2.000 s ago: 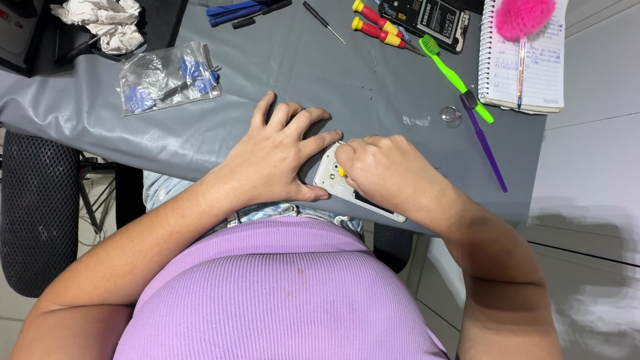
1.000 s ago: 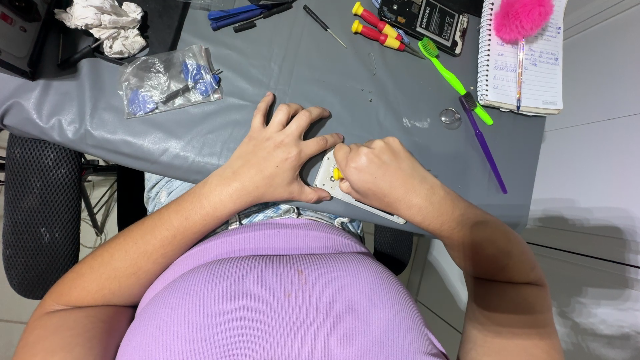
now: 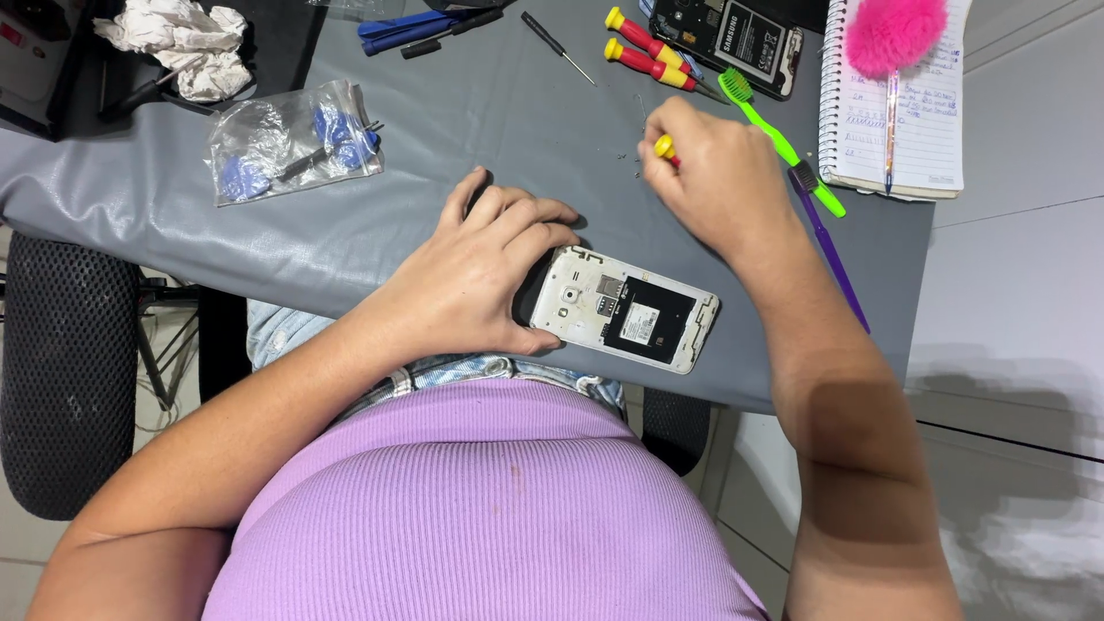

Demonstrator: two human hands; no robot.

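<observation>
A white smartphone body (image 3: 586,310), back off and its dark battery bay showing, lies near the table's front edge. My left hand (image 3: 492,267) grips its left end between thumb and fingers. Up and to the right, my right hand (image 3: 716,172) is closed around a small screwdriver with a yellow cap (image 3: 664,147) and red handle; its tip is hard to make out. Tiny screws (image 3: 636,174) lie on the grey table cover beside that hand. Two red-and-yellow screwdrivers (image 3: 642,59) and a thin black screwdriver (image 3: 552,41) lie beyond.
Beyond my right hand are an opened phone with its battery (image 3: 746,43), a green toothbrush (image 3: 768,129), a purple toothbrush (image 3: 832,250) and a spiral notebook (image 3: 931,147) with a fluffy pink pen. A plastic bag of blue tools (image 3: 293,147), blue tools (image 3: 405,33) and crumpled paper (image 3: 190,43) lie left.
My right hand has moved from the phone body up and to the right, with the screwdriver still in it. My left hand has stayed on the phone's end.
</observation>
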